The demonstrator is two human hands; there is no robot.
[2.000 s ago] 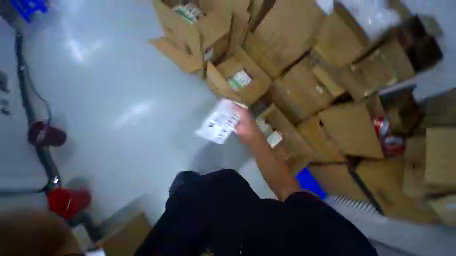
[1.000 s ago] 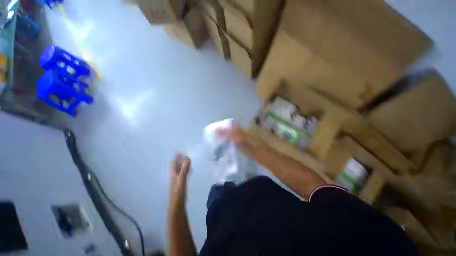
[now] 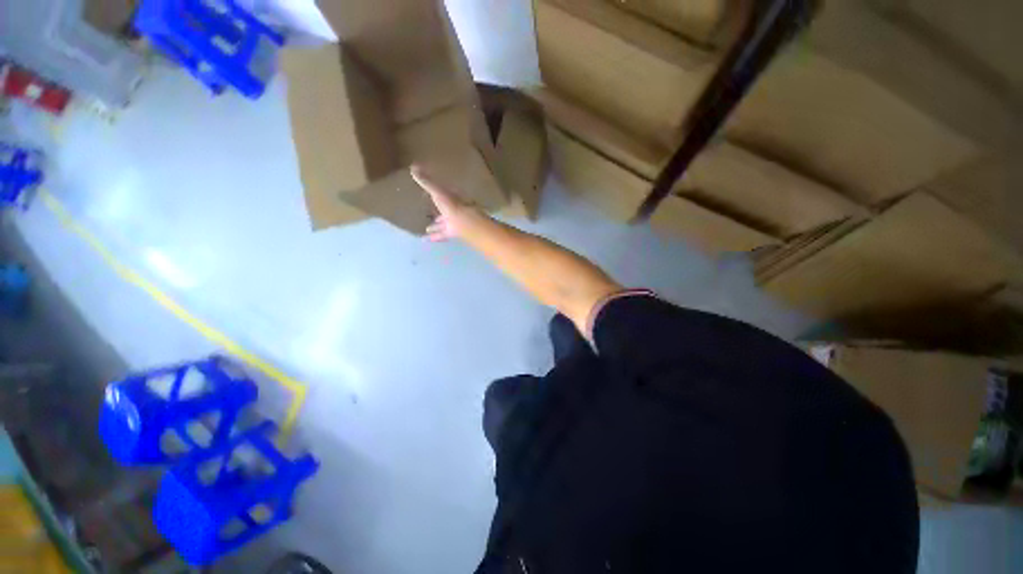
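Note:
An open brown shipping carton (image 3: 320, 123) stands on the floor at the upper middle, its flaps spread, with no contents visible. My right hand (image 3: 440, 209) is stretched out in front of its near flap, fingers apart, with nothing seen in it. I cannot tell whether the fingertips touch the flap. My left hand is not in view.
Large brown cartons (image 3: 628, 79) are stacked at the upper right. An open carton (image 3: 914, 392) with green-and-dark packs stands at the right. Blue plastic stools (image 3: 185, 521) stand at the lower left, with another (image 3: 208, 39) at the top left. A yellow line (image 3: 168, 301) crosses the floor.
The view has moved to another part of the floor. The white printed item is gone from my right hand, which now reaches toward an empty-looking carton. My left hand has left the picture.

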